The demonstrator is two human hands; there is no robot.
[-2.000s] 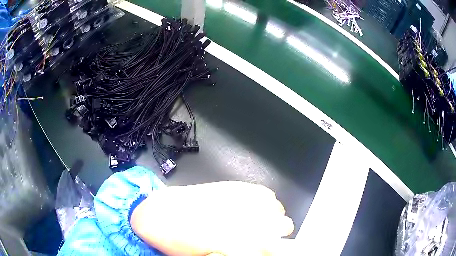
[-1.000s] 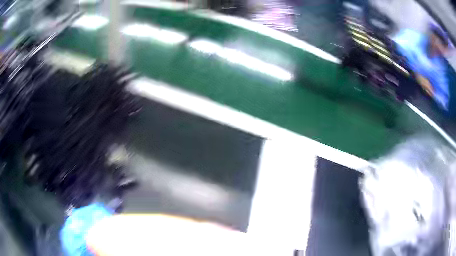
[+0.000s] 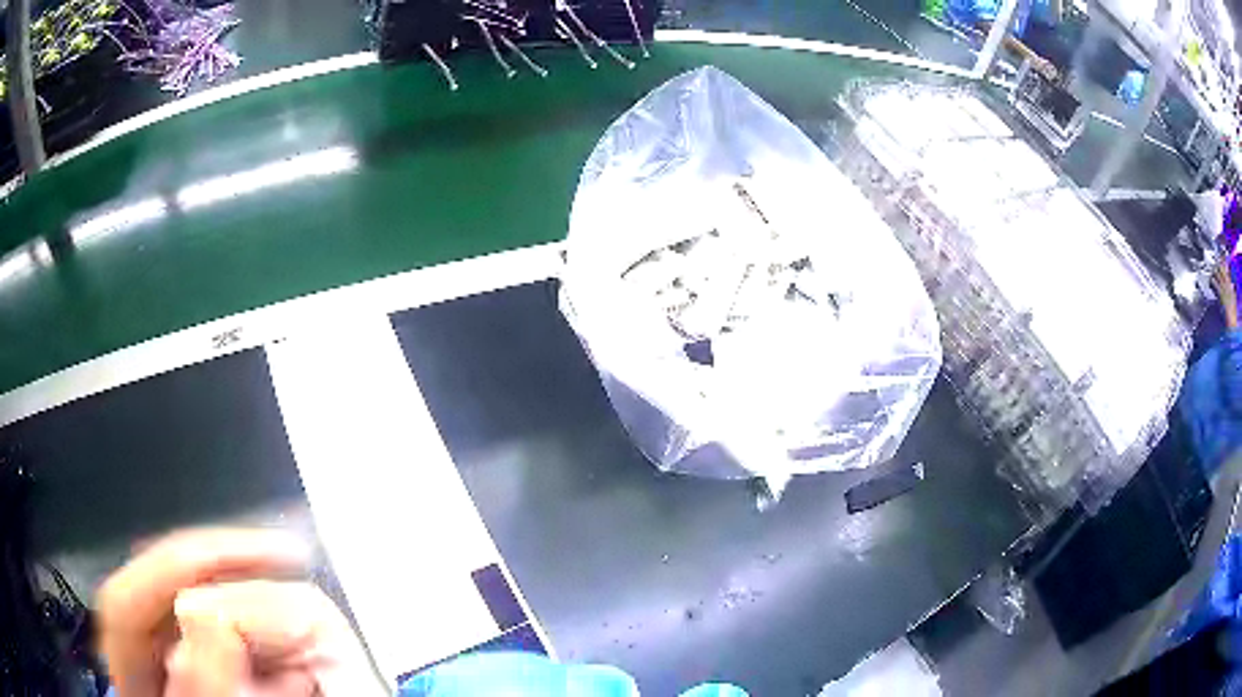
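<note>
My hands are close together at the lower left edge, bright and partly blurred. My left hand seems to be the outer, curled one. My right hand seems to lie against it, with a blue sleeve at the bottom edge. Their fingers overlap, and whatever may be between them is hidden. A long white backing sheet lies on the dark mat just right of the hands. Black pads are at its near end, partly covered by the sleeve.
An open clear bag of small white and dark pieces stands right of the sheet. A small black strip lies below it. Clear trays are at the right. The green conveyor runs behind. A person's blue sleeve is at the far right.
The view has swung right: the cable pile has nearly left at the left, and the bag and trays have come in. Both hands now show at lower left; earlier only one stretched along the bottom.
</note>
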